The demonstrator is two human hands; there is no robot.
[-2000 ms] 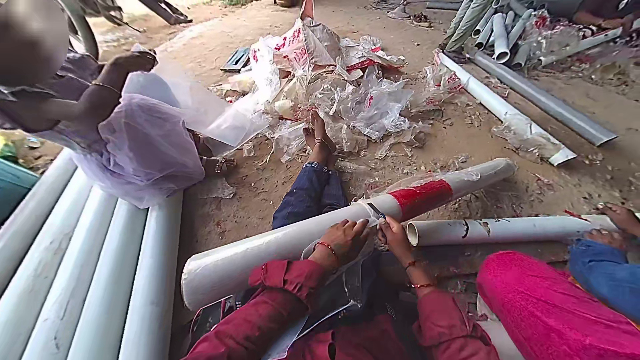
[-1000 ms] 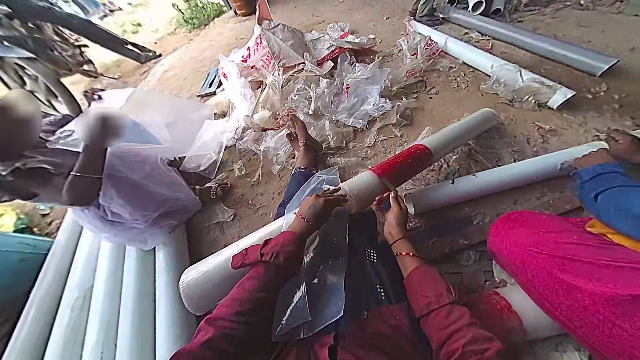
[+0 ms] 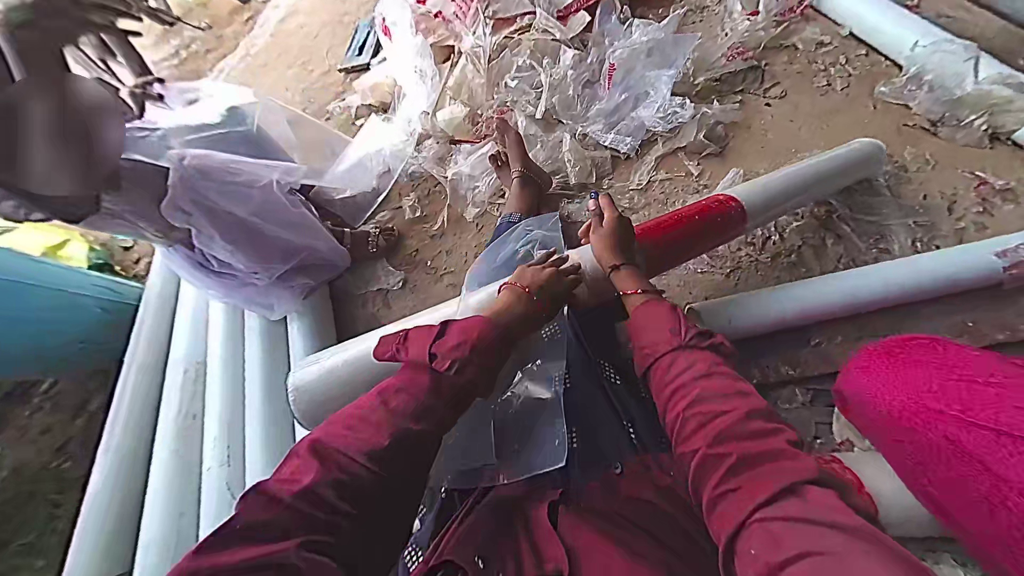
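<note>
A white pipe with a red printed band [image 3: 696,232] lies slantwise across my lap. My left hand [image 3: 540,286] rests on the pipe left of the band, on a clear plastic sheet [image 3: 512,432] that hangs over the pipe and onto my lap. Just left of the band, my right hand [image 3: 610,232] is raised above the pipe, fingers curled round a small dark-tipped thing, too small to name; in the earlier views something thin, like a blade, shows at my fingers.
Torn plastic wrap [image 3: 560,80] is heaped beyond my bare foot. Several white pipes [image 3: 184,384] lie side by side at left, near a person with translucent sheeting [image 3: 248,216]. Another white pipe [image 3: 864,280] lies at right, above a person's pink-clothed knee [image 3: 928,424].
The plastic sheet now hangs more openly over the pipe and my lap than two seconds ago. My right hand has lifted off the pipe's surface. The view has moved closer in and down.
</note>
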